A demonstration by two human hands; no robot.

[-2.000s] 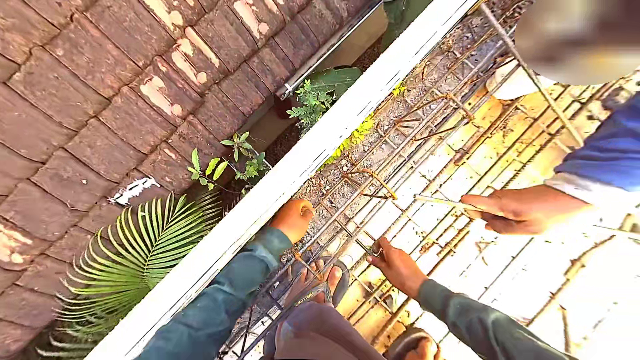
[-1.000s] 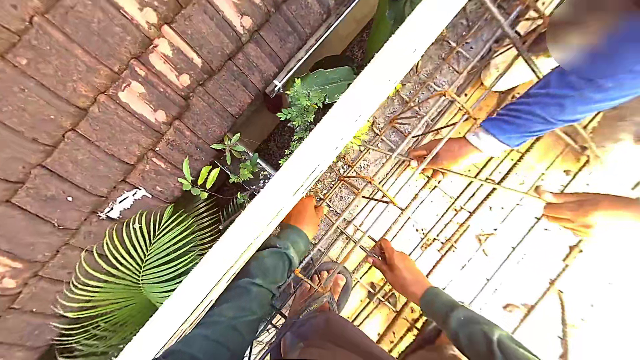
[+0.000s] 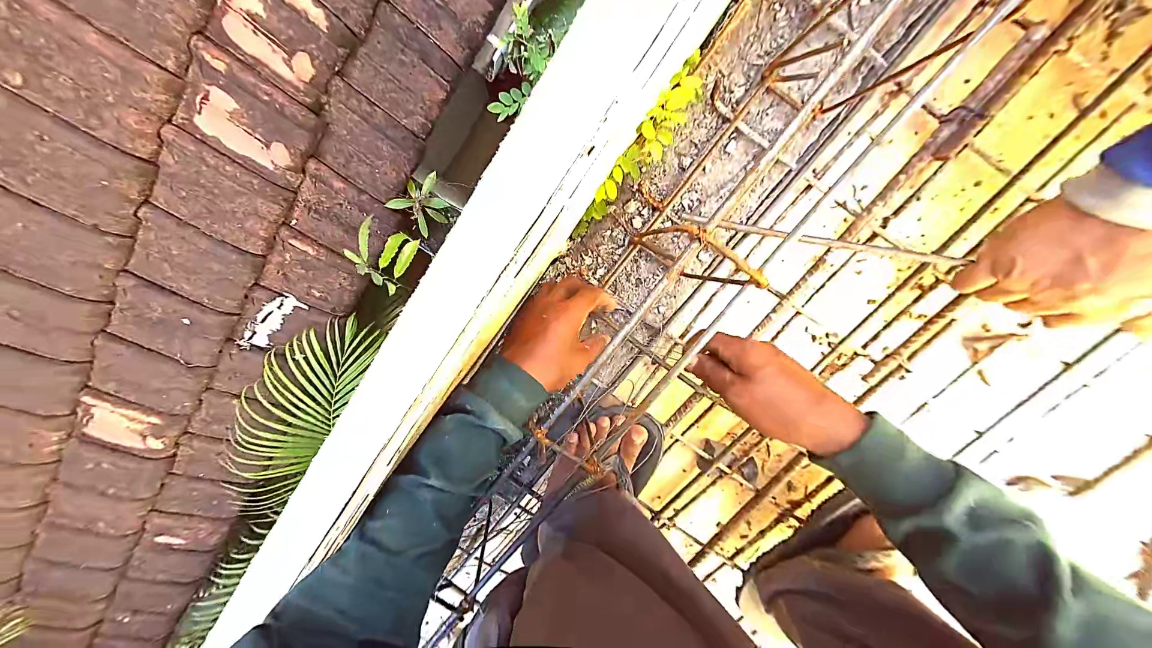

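My left hand [image 3: 556, 333] is beside the white-topped board, its thumb and fingers apart at the outer rod of a steel rebar cage [image 3: 666, 286]. Across the cage my right hand [image 3: 765, 387] has its fingertips bent together at the bars; whether they pinch a thin tie wire cannot be made out. Rusty bent stirrups [image 3: 702, 238] stick up above both hands. At the right, another person's hand [image 3: 1053, 261] grips a thin steel rod [image 3: 837, 243] that reaches across to the cage.
A long white-topped board [image 3: 468, 297] slants along the cage's left side. Beyond it are roof tiles [image 3: 99, 225] and a palm frond [image 3: 310, 405]. Yellow formwork panels [image 3: 1026, 117] lie under a grid of bars. My sandalled foot [image 3: 621, 441] stands among the bars.
The other person's one visible hand now holds the rod at the right; a second earlier two hands were in view there. My hands stay by the cage. The view has shifted closer in.
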